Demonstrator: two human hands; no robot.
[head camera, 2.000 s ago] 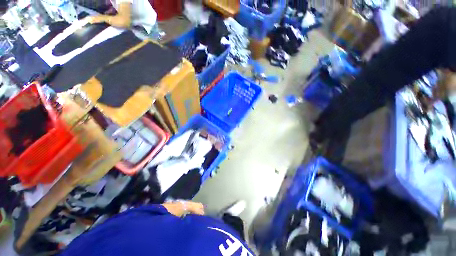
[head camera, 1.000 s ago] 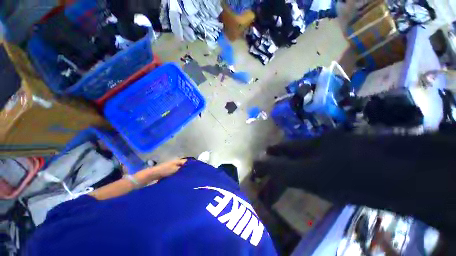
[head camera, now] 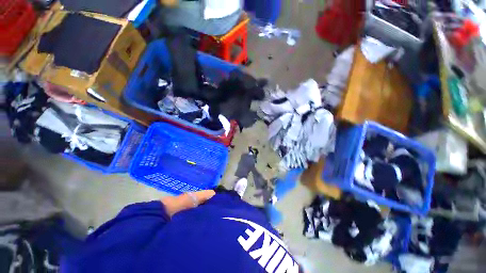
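Observation:
My left hand (head camera: 186, 201) shows at the lower middle, beside the blue shirt front; its fingers are blurred and partly hidden, so its grip is unclear. My right hand is not in view. A blue perforated crate (head camera: 181, 160) lies just beyond my left hand, with a small yellow mark inside. Left of it, another blue crate (head camera: 121, 152) holds a bundle of light grey pieces (head camera: 93, 128) tied with white. Behind, a larger blue crate (head camera: 139, 80) holds dark and grey fabric.
A cardboard box (head camera: 114, 69) with a dark panel stands upper left. An orange stool (head camera: 234, 45) stands behind. Grey pieces (head camera: 304, 128) are heaped on the floor in the middle. A blue crate (head camera: 346, 160) of dark pieces and black-and-white bundles (head camera: 349, 226) are at the right. Scraps lie on the floor.
The view has swung to the right, and the dark sleeve-like shape on the right has left the picture. My left hand now shows nearer the shirt, with less of the forearm bare.

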